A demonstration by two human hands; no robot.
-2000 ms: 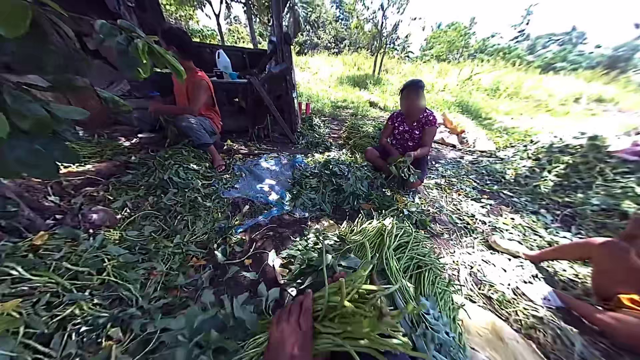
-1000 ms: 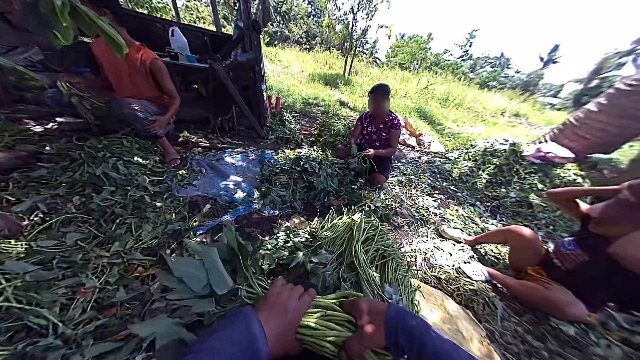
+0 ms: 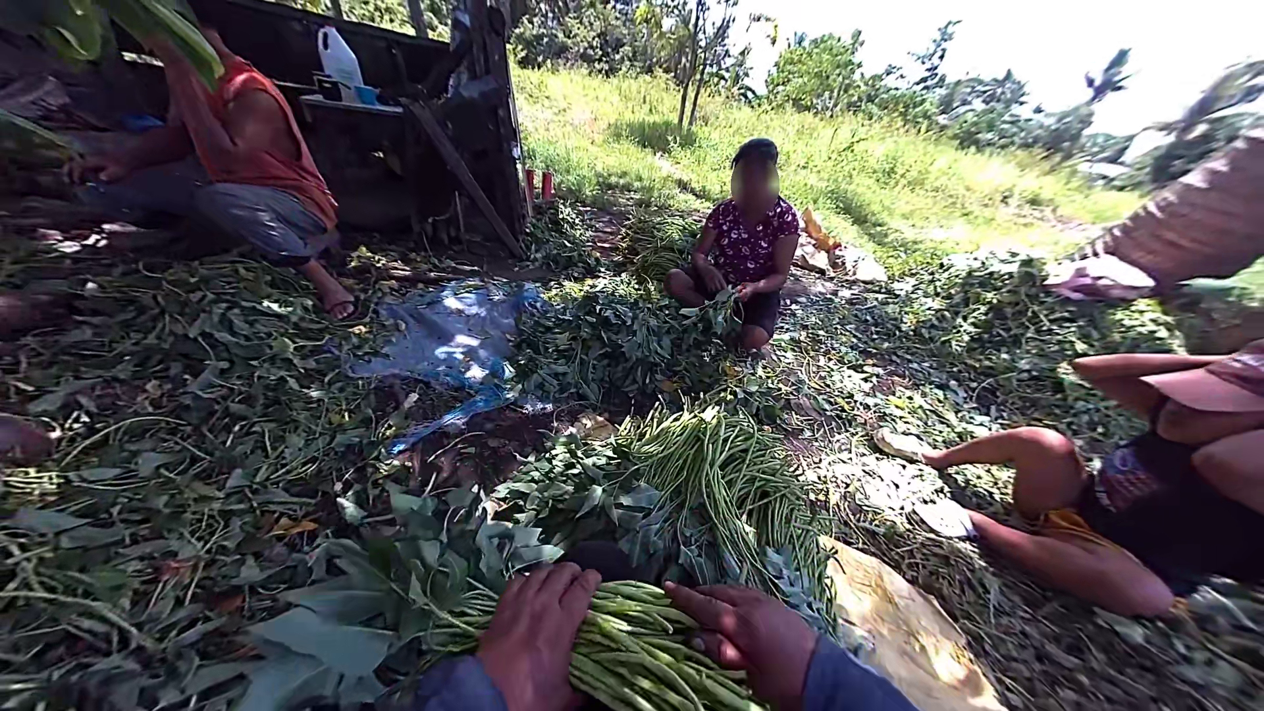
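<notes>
A thick bundle of green leafy stems (image 3: 642,647) lies crosswise in front of me, its broad leaves (image 3: 326,632) fanned out to the left. My left hand (image 3: 541,627) is closed over the bundle near the leafy side. On the right side of the bundle rests my right hand (image 3: 750,637), its index finger extended along the stems; its grip underneath is hidden. Just beyond, a heap of long green stems (image 3: 721,474) lies with leaves at its left side.
A pale sack (image 3: 904,622) lies at right. Beyond are a blue plastic sheet (image 3: 449,336) and a seated person (image 3: 750,247) handling greens. Another person (image 3: 262,148) sits by a wooden shelter; a person in a cap (image 3: 1136,494) reclines at right. Cut leaves cover the ground.
Two seconds ago one hand showed at the stems; both hands are now on the bundle. Its leaves now spread at left. The view has swung to the right.
</notes>
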